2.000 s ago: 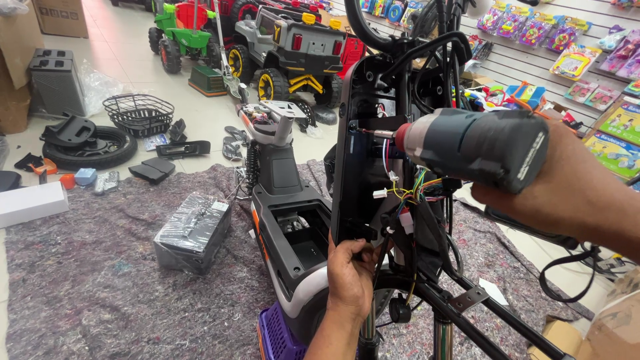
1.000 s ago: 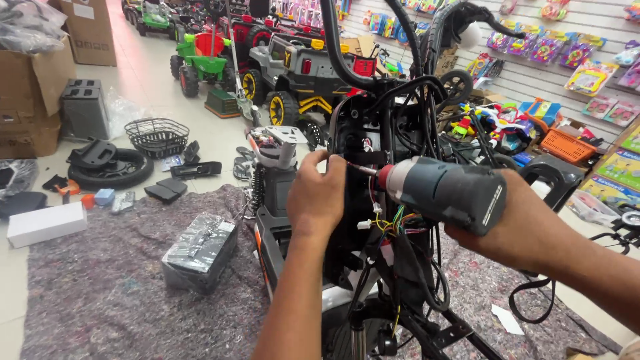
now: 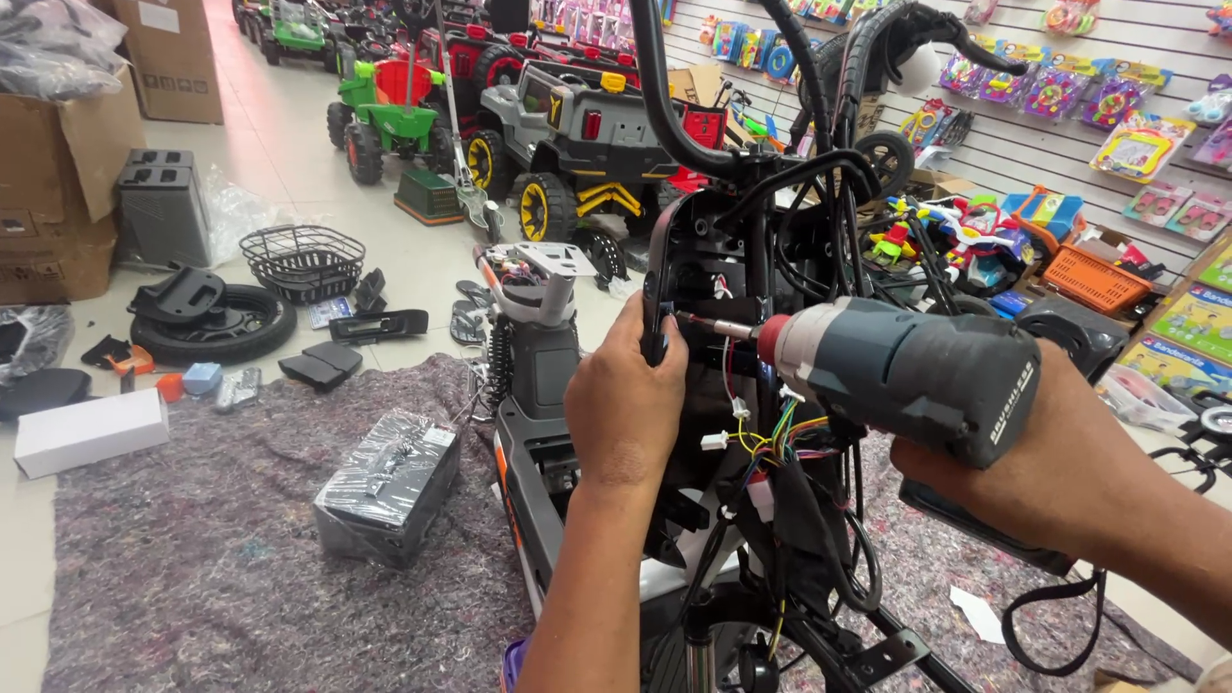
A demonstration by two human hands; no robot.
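Note:
My right hand [image 3: 1020,462] grips a cordless impact driver [image 3: 895,371] by its handle, with the tool lying level. Its long bit [image 3: 707,324] reaches left to the inner side of a black plastic front panel [image 3: 664,231]. Around the left edge of that panel my left hand [image 3: 626,395] is closed, thumb near the bit tip. The screw itself is too small to make out. Below the driver's nose hang colored wires with white connectors [image 3: 714,441]. The panel stands by the handlebar [image 3: 664,115] and frame of an electric scooter, whose grey deck [image 3: 539,423] extends behind.
A plastic-wrapped box [image 3: 385,486] sits on a grey felt blanket [image 3: 212,577]. Farther left lie a wheel [image 3: 217,322], a black wire basket [image 3: 303,265], a white box [image 3: 91,433] and loose parts. Ride-on toy cars [image 3: 587,135] stand behind; a strap [image 3: 1020,645] hangs at lower right.
My left hand has moved up from the panel's lower part, where it was two seconds ago, to its edge beside the bit. The driver has stayed at the panel.

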